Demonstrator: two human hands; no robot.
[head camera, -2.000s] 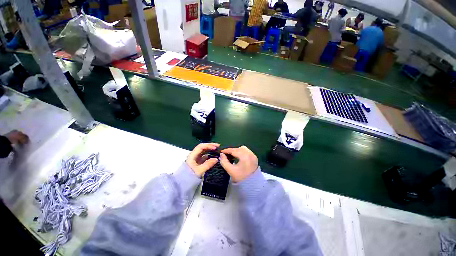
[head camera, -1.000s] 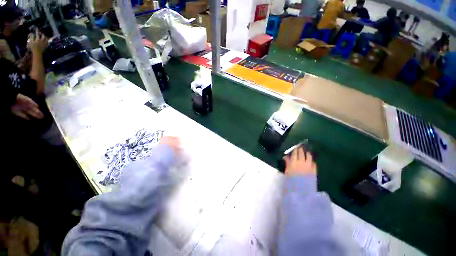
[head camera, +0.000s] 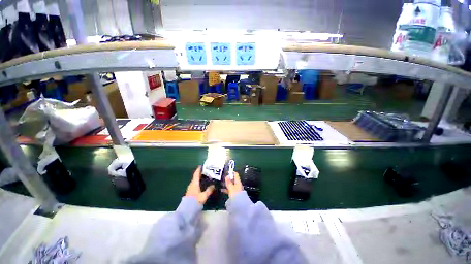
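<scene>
A small black box (head camera: 213, 180) with its white lid flap up stands on the green conveyor belt (head camera: 170, 180) in front of me. My left hand (head camera: 199, 186) holds the box by its left side. My right hand (head camera: 233, 185) is at the box's right side with a small bundled white cable (head camera: 231, 169) at its fingertips. A black closed box or unit (head camera: 252, 180) sits on the belt just right of my right hand. Part of a white cable pile (head camera: 56, 251) shows at the bottom left.
Open boxes stand on the belt at left (head camera: 127, 179) and right (head camera: 301, 178). Black items (head camera: 401, 180) lie farther right. A metal post (head camera: 26, 165) rises at left, and a socket strip (head camera: 220, 53) spans overhead. Another cable pile (head camera: 454, 233) is at far right.
My view has turned right and up. My left hand has left the cable pile and now holds an open box. My right hand now has a bundled cable at its fingertips.
</scene>
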